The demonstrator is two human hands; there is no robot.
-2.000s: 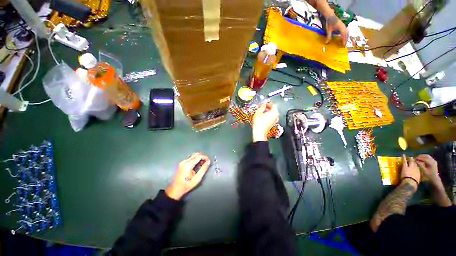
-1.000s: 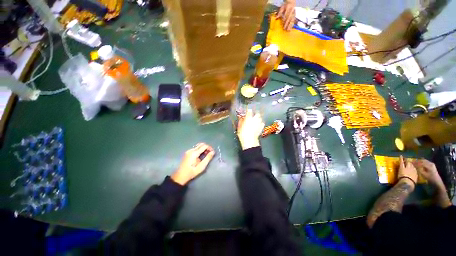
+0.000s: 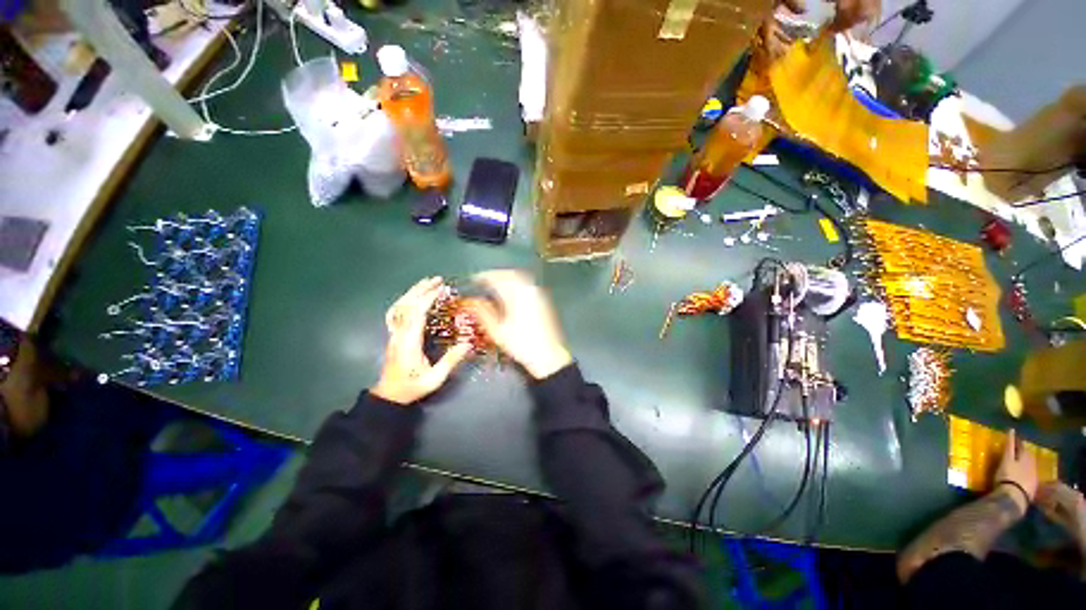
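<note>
A loose pile of short red-orange wire leads point(image 3: 462, 324) lies between my two hands over the bench, in front of the cardboard hood. My left hand point(image 3: 413, 343) curves around the pile's left side, with the thumb toward the wearer's side. My right hand point(image 3: 524, 322) is motion-blurred at the pile's right side, its fingers over the leads. Whether the leads are gripped or only cupped is hard to tell for the right hand. A separate red-orange wire bundle point(image 3: 711, 300) with a white end lies left of the black soldering station point(image 3: 762, 346).
A cardboard hood point(image 3: 595, 143) stands ahead. A phone point(image 3: 487, 200), orange bottle point(image 3: 414, 125) and plastic bag point(image 3: 345, 143) lie ahead-left. A blue panel point(image 3: 197, 298) is far left. Yellow-orange sheets point(image 3: 935, 286) and another person's hands point(image 3: 1018, 471) are at right.
My right hand has moved from beside the hood to my left hand. The wire pile now lies between both hands, no longer by the hood. The view has shifted left.
</note>
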